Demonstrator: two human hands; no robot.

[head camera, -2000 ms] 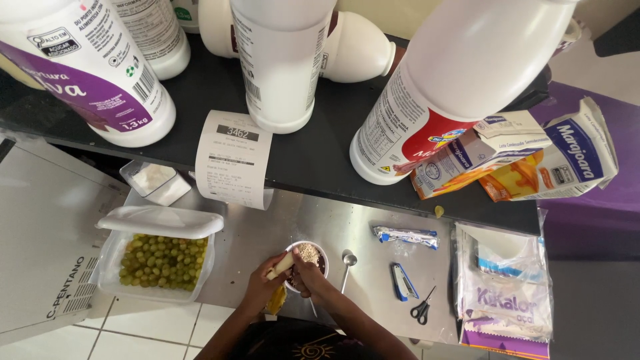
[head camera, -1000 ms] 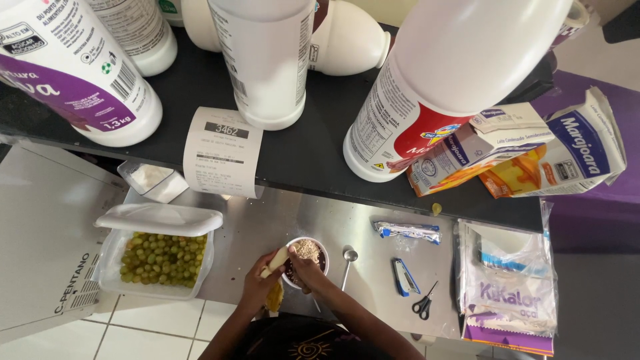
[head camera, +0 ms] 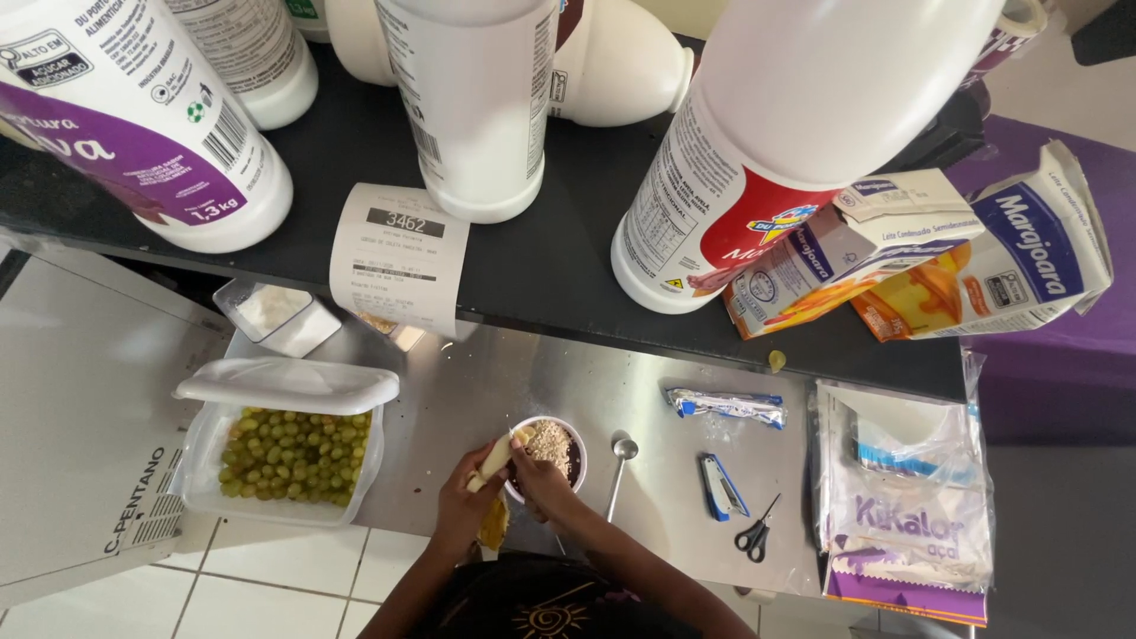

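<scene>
My left hand (head camera: 468,499) is closed around a peeled banana (head camera: 490,463), whose upper end lies over the left rim of a white cup (head camera: 581,444). At that end is my right hand (head camera: 534,475), with a thin blade-like tip showing beside its fingers; the rest of that tool is hidden. In the cup are chopped, pale flakes or nuts (head camera: 552,446) over a dark filling, and banana pieces near the left rim. A yellow banana peel (head camera: 493,524) hangs below my left hand. A long-handled metal spoon (head camera: 625,449) rests right of the cup.
Left stands a plastic tub of green grapes (head camera: 293,461), its lid (head camera: 288,387) tilted. A stapler (head camera: 723,486), scissors (head camera: 754,535), a foil wrapper (head camera: 728,406) and plastic bags (head camera: 905,497) lie right. The dark shelf (head camera: 568,257) above holds large bottles (head camera: 475,106), opened cartons (head camera: 1003,257) and a printed slip (head camera: 399,257).
My right hand has shifted slightly at the banana's upper end, over the cup. My left hand keeps its hold on the banana.
</scene>
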